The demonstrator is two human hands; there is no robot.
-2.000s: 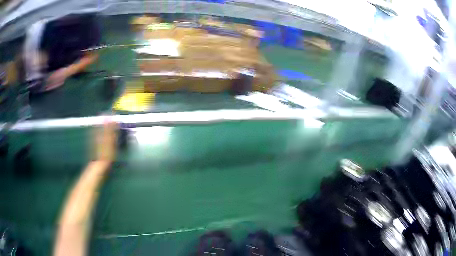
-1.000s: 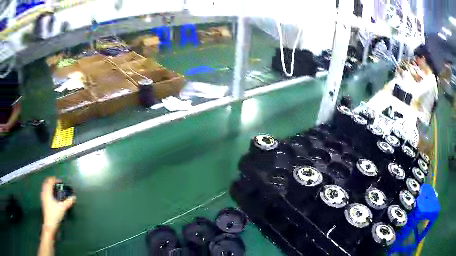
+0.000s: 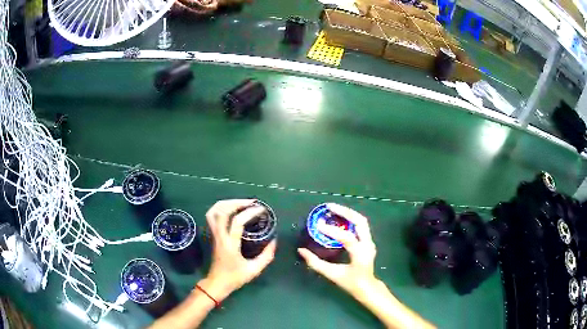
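Note:
My left hand (image 3: pixel 233 247) grips a black cylindrical unit (image 3: pixel 259 225) with a dark round top and silvery rim. My right hand (image 3: pixel 351 247) grips a second cylindrical unit (image 3: pixel 320 226), whose top glows blue with a red spot; a finger lies over this top. Both units are upright, side by side and apart. At the left, three black units on charge (image 3: pixel 174 229) stand with white leads at their rims; the nearest shows a small bluish-white light.
Tangled white cables (image 3: pixel 38 154) lie far left. Empty black housings (image 3: pixel 444 238) cluster right, beside stacked housings (image 3: pixel 540 257). Two units (image 3: pixel 244 97) lie on their sides toward the far edge (image 3: pixel 360 82). Beyond are a white grille (image 3: pixel 106 19), yellow mat (image 3: pixel 326 49) and cardboard boxes (image 3: pixel 399 45).
The view has swung left, bringing the cables and charging units into sight. One hand with a dark object showed before; now both hands hold units, the right one lit.

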